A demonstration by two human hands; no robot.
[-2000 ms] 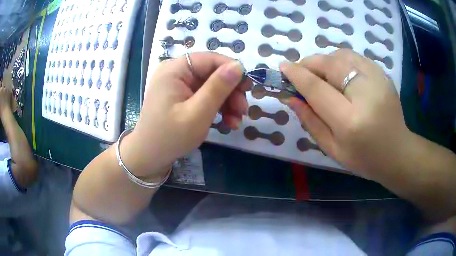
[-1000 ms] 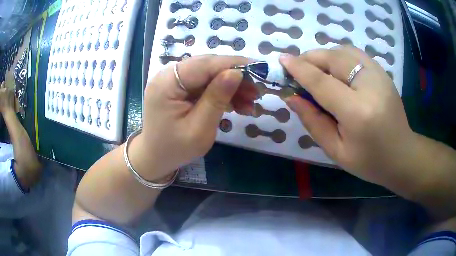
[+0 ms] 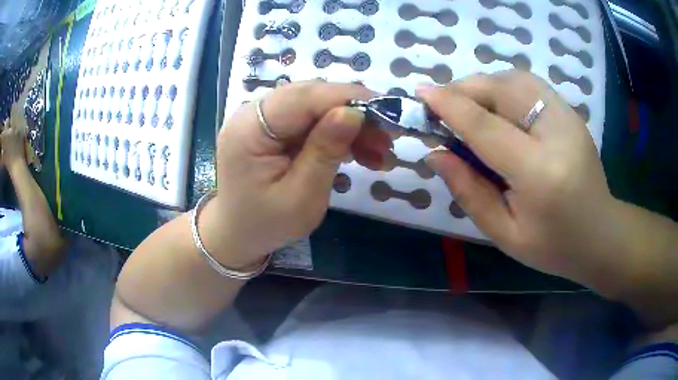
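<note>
My left hand (image 3: pixel 290 156) pinches a small metal part (image 3: pixel 359 105) between thumb and forefinger, mostly hidden by the fingertips. My right hand (image 3: pixel 513 148) holds small pliers (image 3: pixel 438 129) with silver-grey jaws and dark blue handles. The jaw tips point left and meet the part at my left fingertips. Both hands are over a white foam tray (image 3: pixel 372 216) with rows of dumbbell-shaped cut-outs. Metal pieces (image 3: pixel 343 59) fill cut-outs in its left columns; cut-outs further right show grey-brown.
A second foam tray (image 3: pixel 182 148) with metal pieces lies at left. A paper label (image 3: pixel 293 254) and red tape (image 3: pixel 455 265) are at the green bench's front edge. A coworker's arm (image 3: pixel 37 197) reaches to small parts at far left. A dark object (image 3: pixel 645 56) is at upper right.
The pliers have turned so that their dark handle shows more between my right fingers. My left hand has shifted slightly right, still pinching the part.
</note>
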